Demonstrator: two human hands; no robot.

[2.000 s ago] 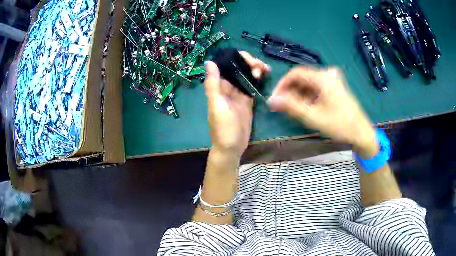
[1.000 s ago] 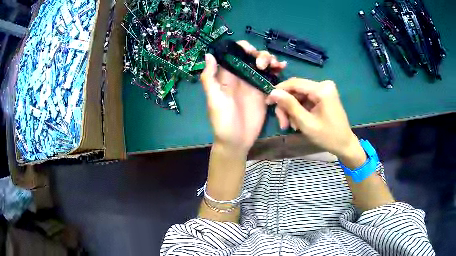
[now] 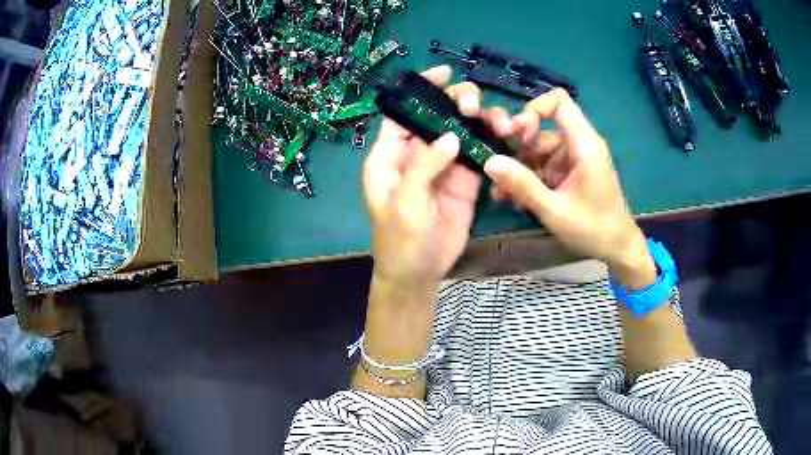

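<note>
A black plastic housing [image 3: 413, 102] with a green circuit board [image 3: 471, 147] in it is held tilted above the front of the green table. My left hand [image 3: 413, 195] grips it around its middle, with the thumb on the board side. My right hand [image 3: 569, 182] holds its lower right end between thumb and fingers. Another black housing [image 3: 507, 71] lies on the table just behind my hands. The far side of the held housing is hidden by my fingers.
A tangled pile of green circuit boards [image 3: 289, 80] with red wires lies left of my hands. An open cardboard box [image 3: 191, 178] of blue-and-white pieces [image 3: 89, 142] stands at the left edge. Several filled black housings [image 3: 662, 80] lie at the back right of the green table [image 3: 311, 231].
The board now lies along the held housing. My left thumb has moved from the housing's side onto the board. My right hand has come in from the right and grips the lower end.
</note>
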